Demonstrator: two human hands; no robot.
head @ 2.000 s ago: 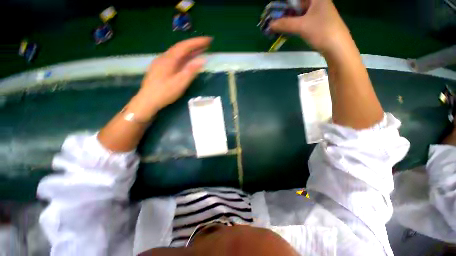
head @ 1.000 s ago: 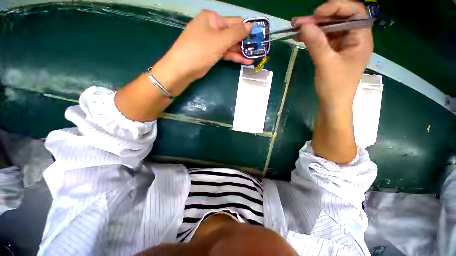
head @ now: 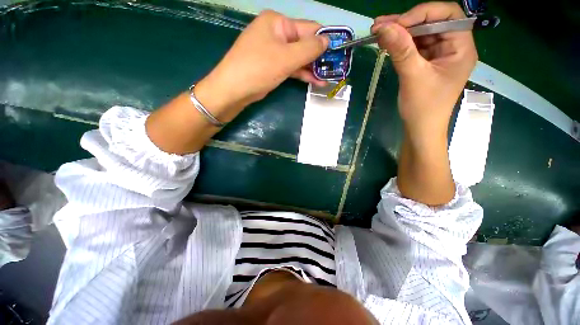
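An open smartwatch housing (head: 334,60) with a silver rim and a blue inside is tilted up in my left hand (head: 270,57), held at its left edge between thumb and fingers. A small yellow battery (head: 337,88) hangs from its lower edge. My right hand (head: 435,70) holds grey metal tweezers (head: 439,27) nearly level. Their tip reaches the blue circuit board (head: 333,46) in the upper part of the case. Whether the tip grips a piece is too small to tell.
A white rectangular stack or tray (head: 322,130) lies below the watch, another (head: 471,136) beside my right forearm. A pale rail (head: 515,89) borders the green worktop (head: 267,178). Part of another watch unit (head: 474,6) shows on the green belt (head: 534,38). A person's white sleeve (head: 559,273) is at right.
Two seconds ago, my right hand was at a watch unit on the belt and my left was empty. Since one second ago, the watch has shifted slightly right and the tweezers have levelled and closed together.
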